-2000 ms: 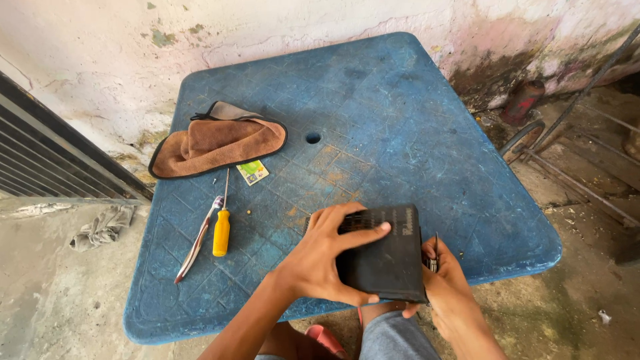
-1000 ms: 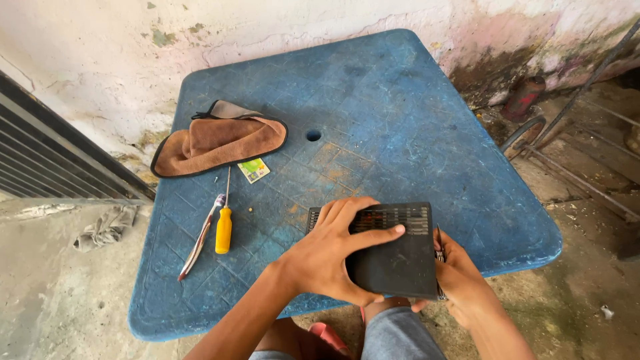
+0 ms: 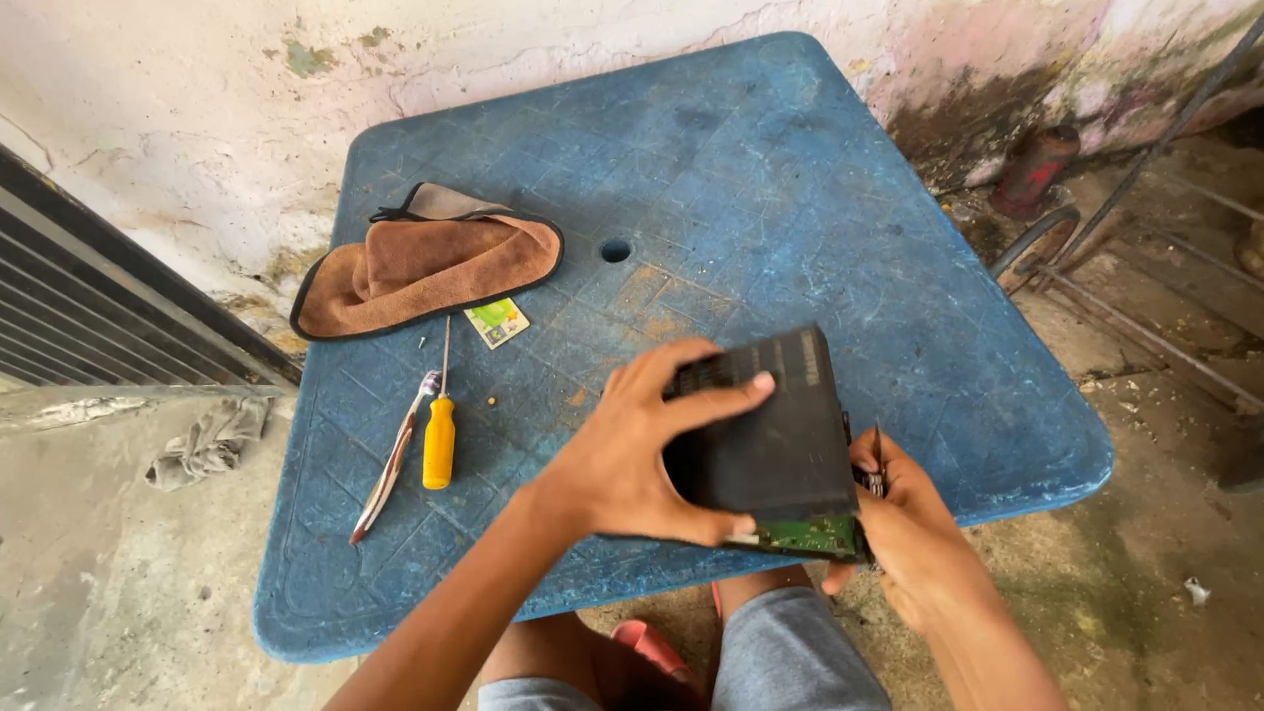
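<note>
A black plastic device casing (image 3: 765,434) is tilted at the near edge of the blue table, a strip of green circuit board (image 3: 810,534) showing along its near side. My left hand (image 3: 657,444) spans the casing, thumb and fingers spread over its top and edge. At the casing's right side my right hand (image 3: 913,513) grips it, with a small metal tool (image 3: 876,469) between the fingers; its kind cannot be told. A yellow-handled screwdriver (image 3: 439,442) and a toothbrush (image 3: 395,464) lie to the left, by a small screw (image 3: 423,342).
On the blue plastic table (image 3: 711,197) lie a folded brown cloth (image 3: 434,262) and a small printed card (image 3: 498,322). A dark metal gate (image 3: 118,286) stands at left, a grey rag (image 3: 209,444) on the floor. A rusty metal frame (image 3: 1145,336) is at right.
The casing's cover has lifted and tilted, and green circuit board now shows at its near side. Both hands have stayed on the device.
</note>
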